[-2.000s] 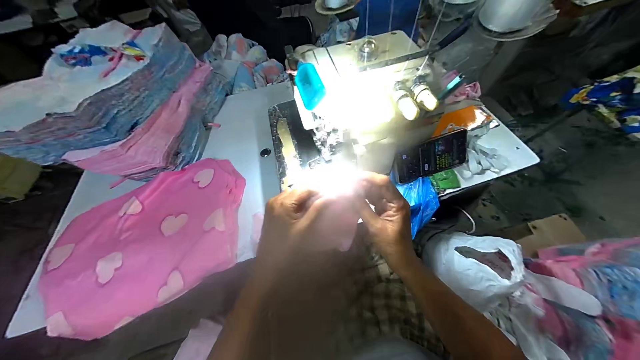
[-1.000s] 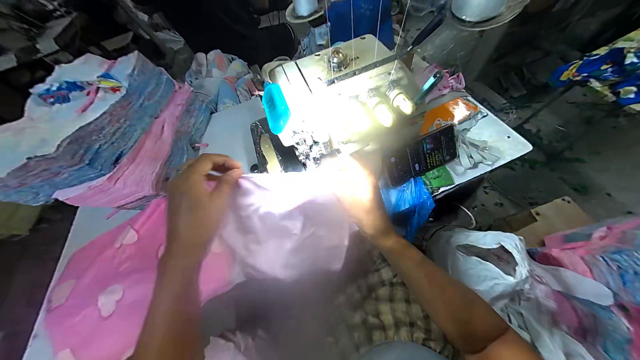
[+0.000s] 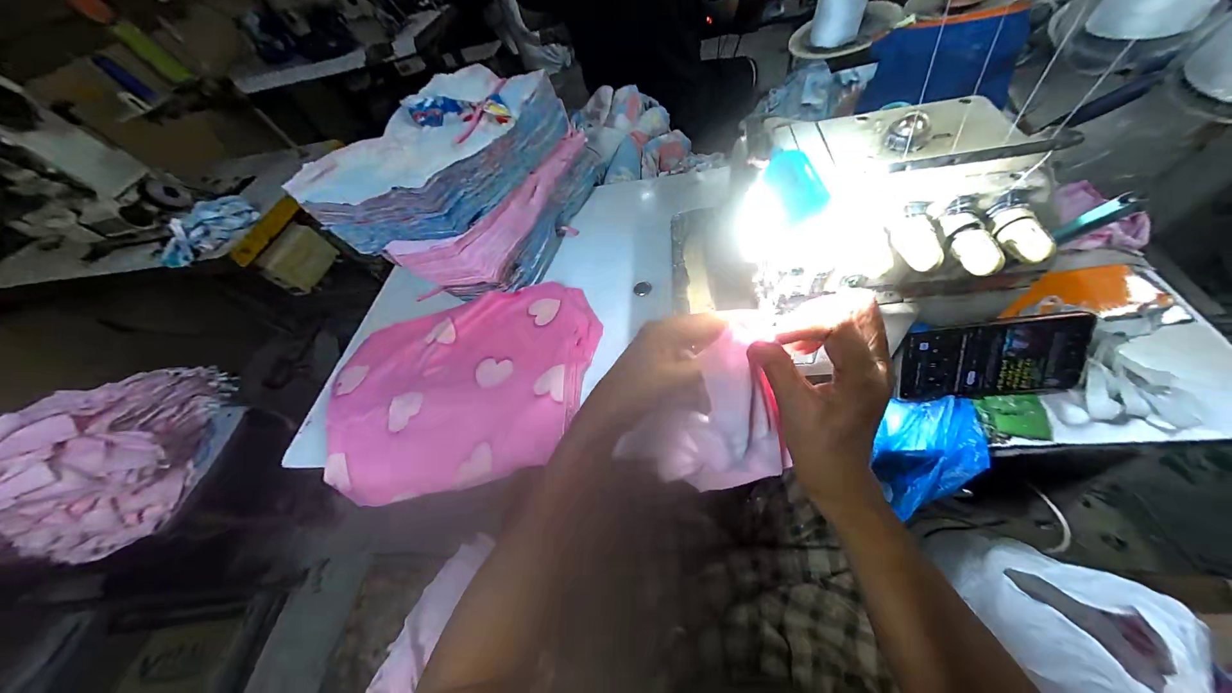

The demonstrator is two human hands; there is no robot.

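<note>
A light pink fabric piece (image 3: 717,433) hangs from both hands at the front of a lit industrial sewing machine (image 3: 895,221). My left hand (image 3: 674,356) holds its upper left edge, with the fingertips partly lost in glare. My right hand (image 3: 833,375) pinches its right edge between thumb and index finger, just below the needle area. Glare hides the needle and presser foot. Left of my hands, pink fabric with pale hearts (image 3: 462,385) lies flat on the white sewing table (image 3: 621,231).
A tall stack of cut fabric (image 3: 462,183) stands at the table's back left. A smartphone (image 3: 996,356), a blue plastic bag (image 3: 929,452) and white scraps (image 3: 1126,385) are right of my hands. Bundled pink pieces (image 3: 106,462) sit far left; a white plastic bag (image 3: 1078,616) is low at the right.
My left hand was out to the left, spreading the pale pink fabric; it is now close to my right hand at the machine, and the fabric hangs gathered. The view has swung left.
</note>
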